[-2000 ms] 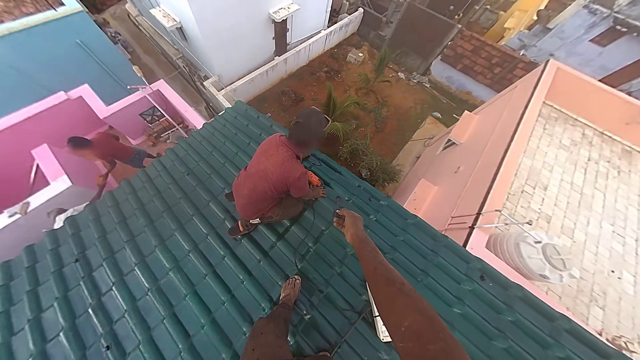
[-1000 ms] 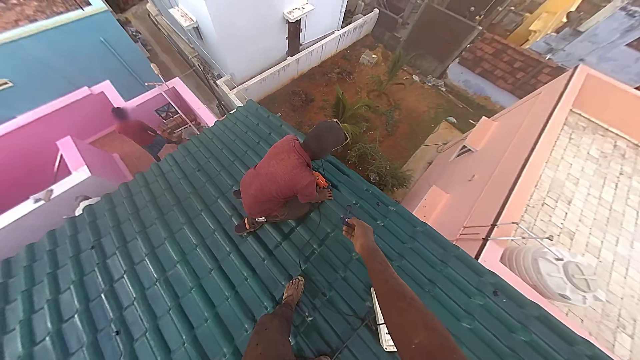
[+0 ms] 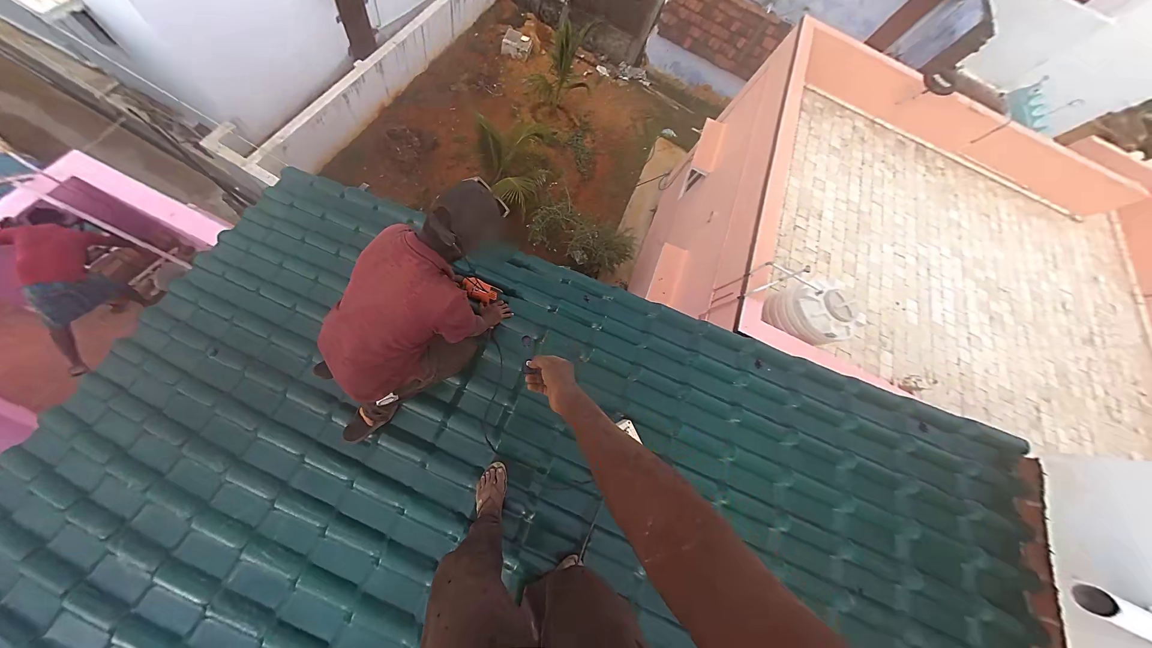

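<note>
My right hand (image 3: 551, 378) is stretched forward over the green tiled roof (image 3: 270, 504), its fingers closed on a small dark item at the fingertips, too small to identify. My left hand is out of view. Just ahead and to the left, a co-worker in a red shirt (image 3: 396, 315) squats on the tiles, with an orange power tool (image 3: 480, 289) at the hands. A dark cable (image 3: 489, 423) runs from there back past my bare foot (image 3: 491, 490). A white object (image 3: 628, 429) lies partly hidden behind my forearm.
The roof's edge drops to a dirt yard (image 3: 432, 117) with plants beyond the co-worker. At the right stand a salmon-coloured building (image 3: 720, 198) and a white water tank (image 3: 810, 310). Another person (image 3: 63, 270) is on a lower level at the left.
The view has shifted, with the roof's right end now showing. The person at the lower left has a different pose, more upright than a second ago. My right arm stays stretched forward.
</note>
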